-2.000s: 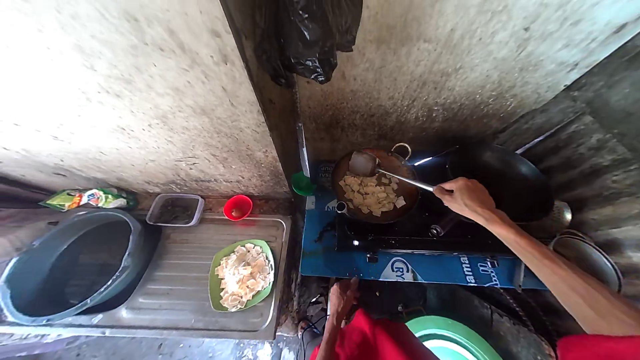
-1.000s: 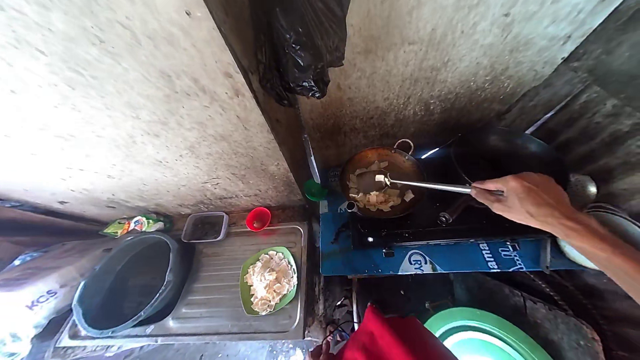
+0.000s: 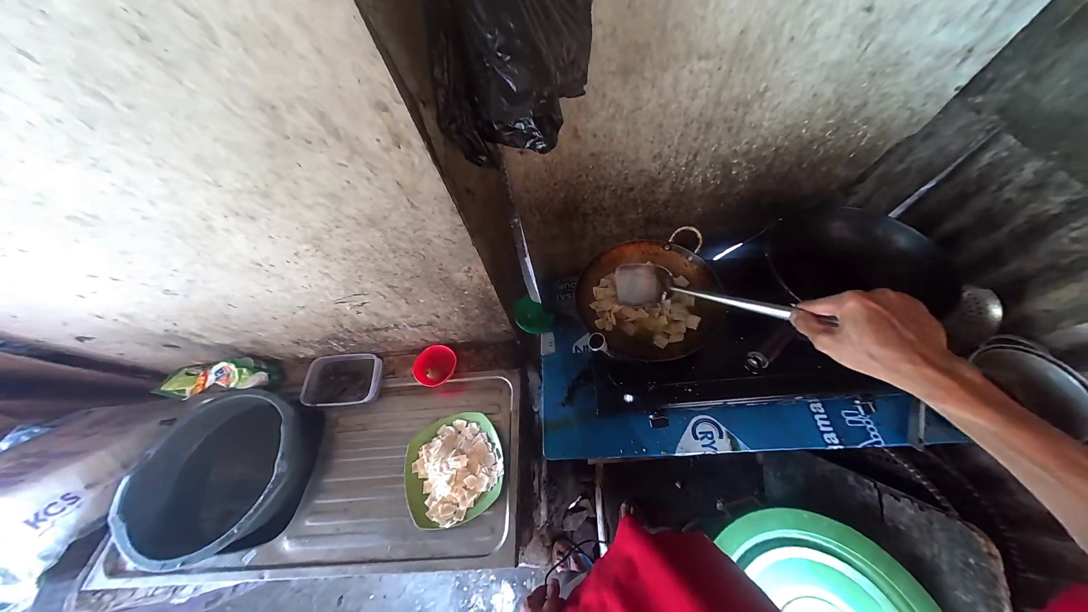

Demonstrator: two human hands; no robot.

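My right hand (image 3: 880, 336) grips the end of a metal spatula (image 3: 735, 303), whose broad blade lies over pale, flat food pieces (image 3: 646, 319) in a wok (image 3: 612, 259). The wok, with a ring handle at its far side, sits on the left of a black gas stove (image 3: 680, 387). Only a small part of my left hand (image 3: 544, 597) shows at the bottom edge, beside my red clothing; what it holds, if anything, cannot be made out. A green plate (image 3: 416, 489) heaped with similar pale pieces (image 3: 456, 472) stands on the metal drainboard (image 3: 357, 510), left of the stove.
Another large dark wok (image 3: 858, 255) sits on the stove's right. A grey tub (image 3: 293, 442), a clear plastic container (image 3: 378, 391) and a red cup (image 3: 434, 365) stand at left. A black plastic bag (image 3: 518, 76) hangs above. A green basin (image 3: 765, 527) is below the stove.
The spatula blade, low among the pieces a second ago, now lies flatter and farther up the wok. My right hand keeps its grip on the handle. The view has shifted somewhat.
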